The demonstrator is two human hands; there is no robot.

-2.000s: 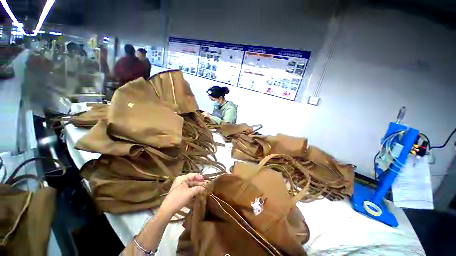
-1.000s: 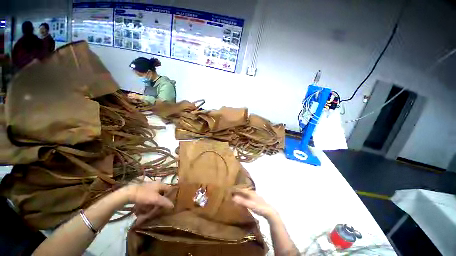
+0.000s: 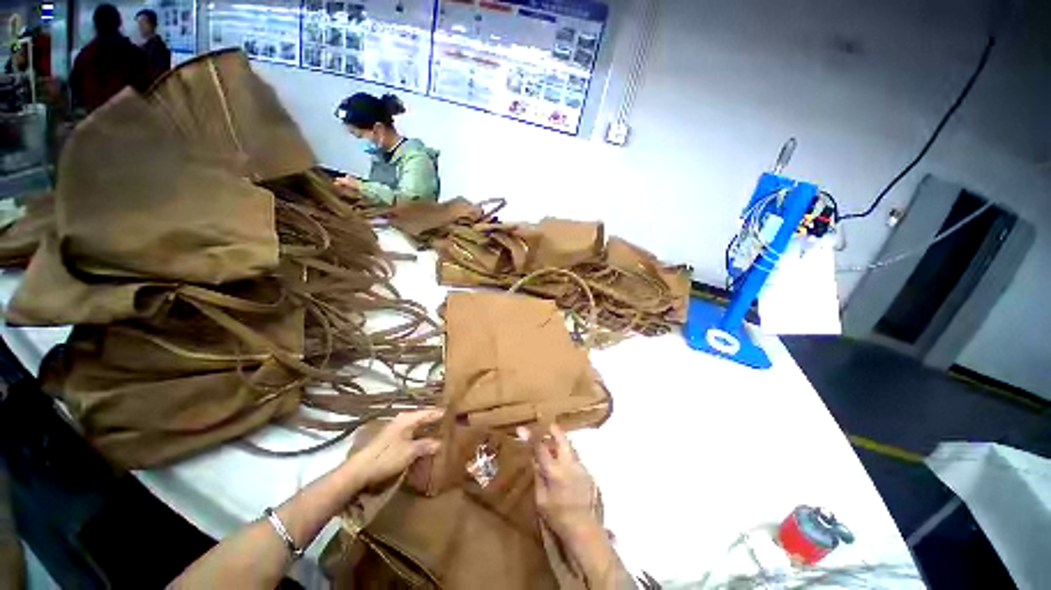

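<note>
A brown bag point(image 3: 461, 534) lies in front of me at the table's near edge, with a gold zipper line at its lower left. A small shiny whitish piece point(image 3: 483, 464) sits at its top centre. My left hand point(image 3: 398, 447) grips the bag's left upper edge. My right hand point(image 3: 561, 475) pinches a brown strip on the bag's right side. A flat brown panel point(image 3: 511, 352) lies just beyond my hands; I cannot tell whether it belongs to the same bag.
A tall heap of brown bags point(image 3: 161, 231) with tangled straps stands left. More bags point(image 3: 565, 259) lie at the back. A blue press-like machine point(image 3: 757, 277) stands back right. A red-and-grey object point(image 3: 809, 535) stands front right near thin threads. A masked person point(image 3: 398, 161) sits opposite.
My hands have come from the left hand alone at the bag's zipper to both at its upper edges. The bag has turned, its panel now spread away from me. The view has swung right.
</note>
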